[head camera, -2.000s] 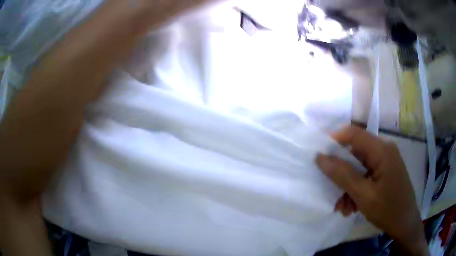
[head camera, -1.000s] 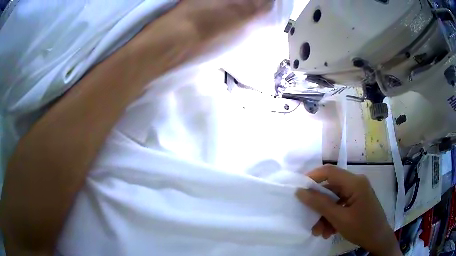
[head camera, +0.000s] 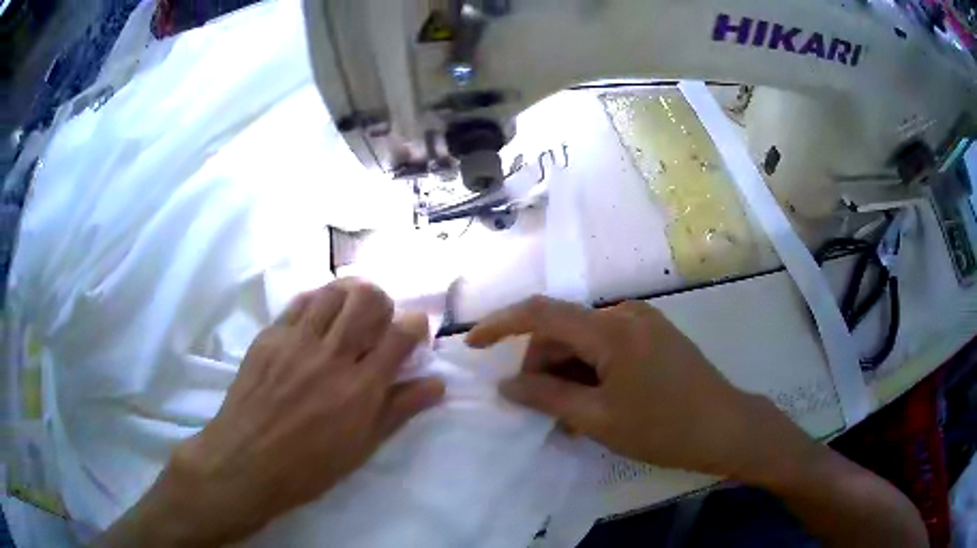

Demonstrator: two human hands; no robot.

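White fabric [head camera: 161, 203] lies bunched left of the needle and under both hands. My left hand [head camera: 321, 375] pinches its edge in front of the needle area. My right hand [head camera: 611, 380] is just to the right, thumb and forefinger at the same edge, with a small gap between them; whether it grips the cloth is unclear. The cream sewing machine [head camera: 643, 43] with purple HIKARI lettering stands above. Its presser foot [head camera: 423, 203] is in bright glare. White tape [head camera: 566, 236] runs down beside the needle, and its lower part is hidden by my right hand.
Another white tape strip [head camera: 771, 214] crosses the bed and hangs over the front edge. A yellowed patch [head camera: 686, 193] lies on the bed. Black scissor handles [head camera: 873, 310] lie at the right. A red item [head camera: 916, 450] is below the table edge.
My left arm has come back from across the fabric, and my left hand is now beside my right at the edge. The view has shifted, showing more of the machine; fabric has uncovered the front bed.
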